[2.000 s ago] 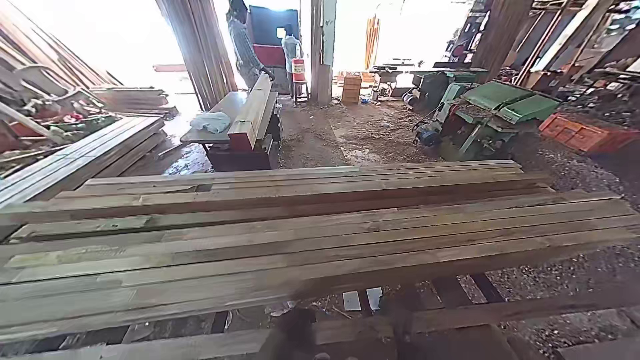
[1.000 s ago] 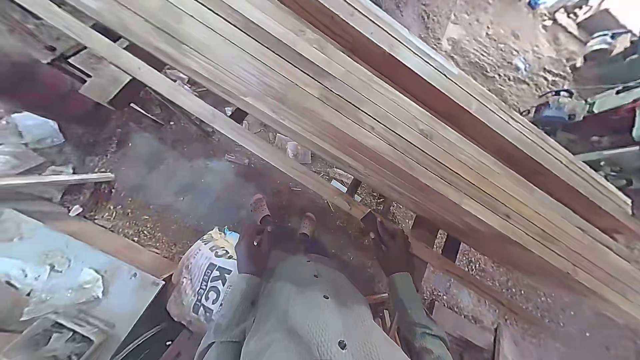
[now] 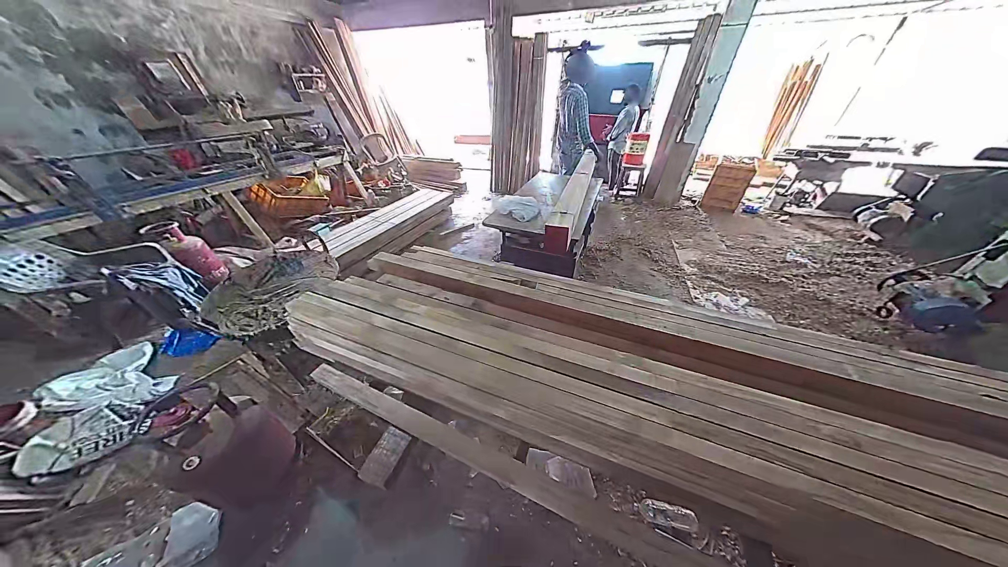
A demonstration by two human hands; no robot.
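Note:
Neither of my hands shows in the head view now. Long sawn wooden planks (image 3: 567,386) lie side by side in a wide stack that runs from the middle toward the lower right. Behind them is a second row of planks (image 3: 669,315), with a dark gap between the two. A single narrow board (image 3: 472,457) lies on the near side of the stack, with a short wood block (image 3: 385,457) close to its left part. On the ground near that board is a clear plastic bottle (image 3: 668,516).
Two people (image 3: 575,118) stand beyond a machine table (image 3: 535,205) bearing a thick beam (image 3: 573,197). A red gas cylinder (image 3: 189,252), sacks (image 3: 94,386) and a cluttered bench (image 3: 157,193) line the left. Machinery (image 3: 937,307) stands at right; a pillar (image 3: 697,102) rises behind.
The view has swung up and left from the downward look one second ago. Both hands, seen then by the planks' near edge, are out of the picture.

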